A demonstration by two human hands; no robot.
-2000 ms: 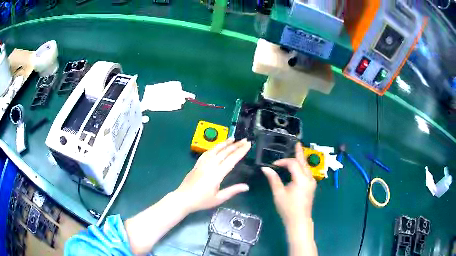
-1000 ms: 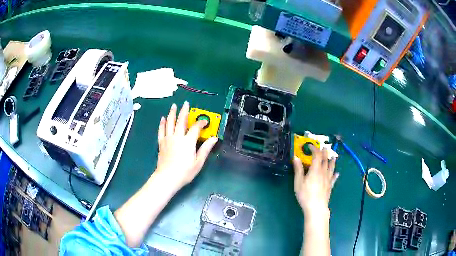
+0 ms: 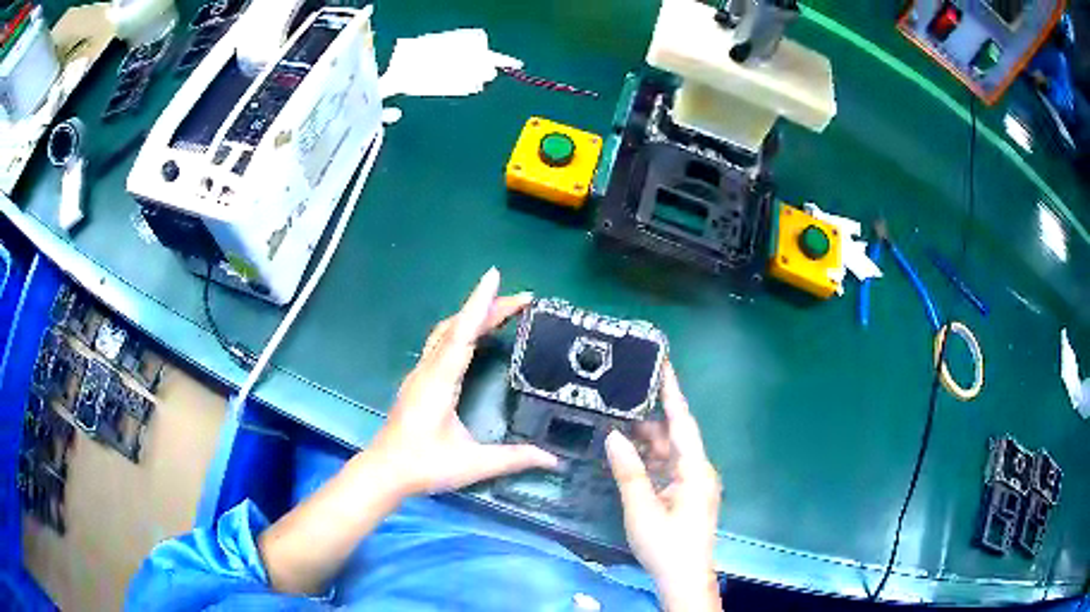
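Note:
A trail camera housing (image 3: 591, 385) with a camouflage-patterned edge and a hexagonal opening is between my hands near the bench's front edge. My left hand (image 3: 440, 412) is on its left side, with fingers at the upper left corner and the thumb across the lower half. My right hand (image 3: 672, 484) grips its right side, thumb on the lower front. The housing's lower half is blurred. Beyond it, the cream press head (image 3: 747, 74) is over the far end of another housing in the black press fixture (image 3: 684, 213).
Yellow start buttons (image 3: 553, 161) flank the fixture. A white tape dispenser (image 3: 257, 150) with a cable stands left. Right are blue-handled cutters (image 3: 914, 281), a cream tape ring (image 3: 960, 361) and two housings (image 3: 1018, 493). A parts bin (image 3: 120, 472) is at lower left.
My hands have left the yellow buttons and moved to the near housing, now held between them. The view has shifted, so the fixture appears higher. The press head appears lower over the fixture.

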